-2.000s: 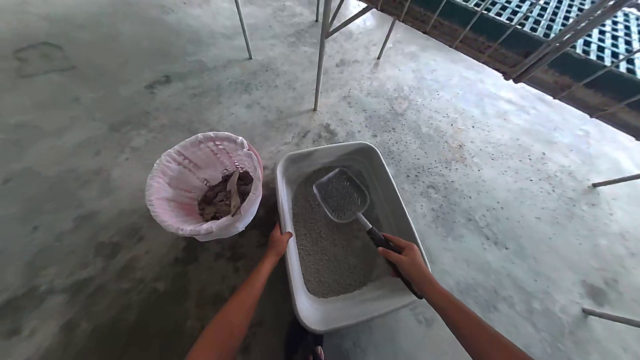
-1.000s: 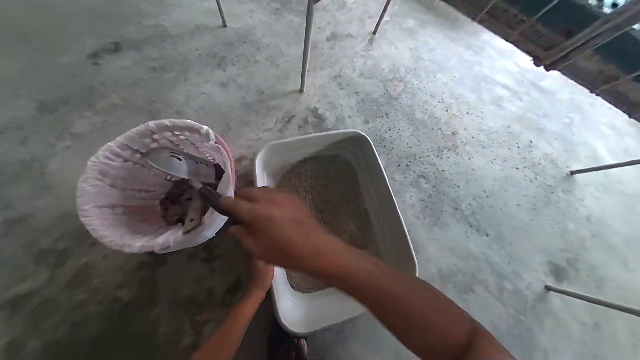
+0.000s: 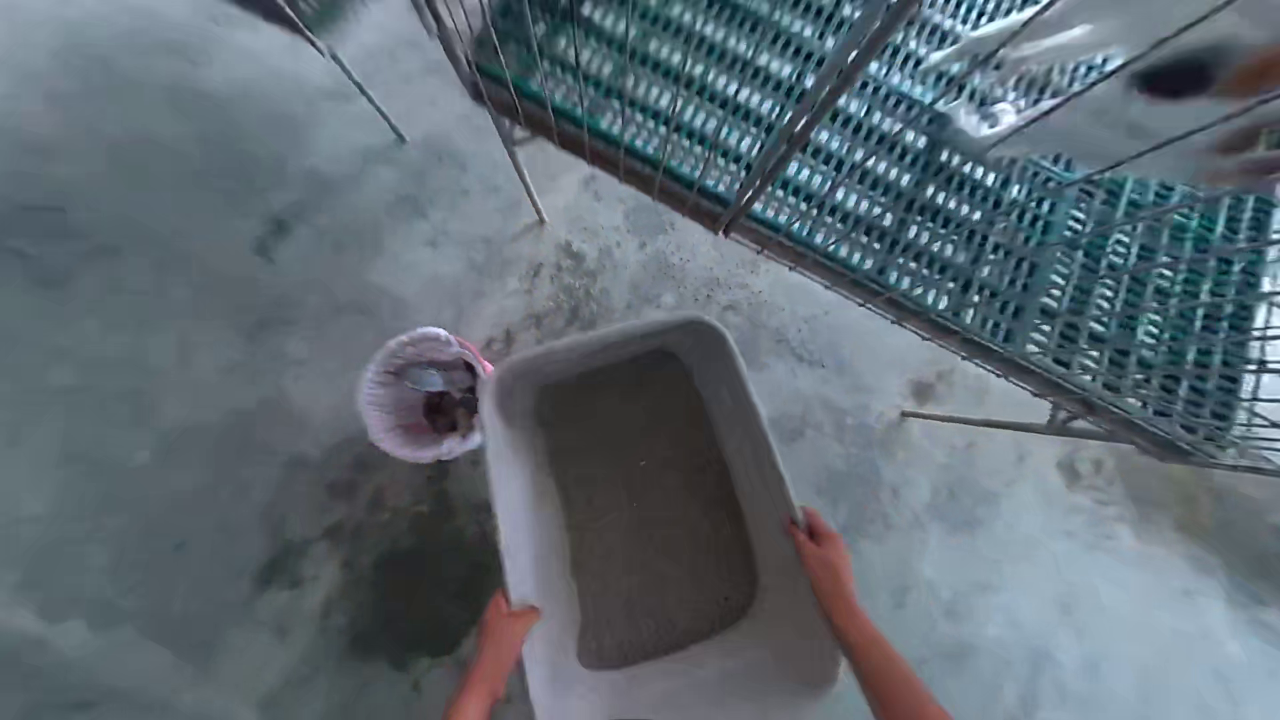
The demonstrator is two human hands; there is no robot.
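A white plastic litter tray holds a layer of grey granular litter. My left hand grips its left rim, thumb over the edge. On the opposite rim my right hand is closed, further up the side. Left of the tray's far corner stands a small bin with a pinkish-white plastic liner. Dark clumps lie inside it, and the scoop rests there, its handle hard to make out.
A raised wire cage with a green slatted floor spans the upper right. Its metal legs reach the concrete floor, which has dark damp patches. Inside the cage, at the far right, is a blurred white and dark shape.
My right hand has let go of the scoop, now in the bin, and has taken the tray's right rim. The tray appears raised nearer to me. The view has shifted, showing more of the cage.
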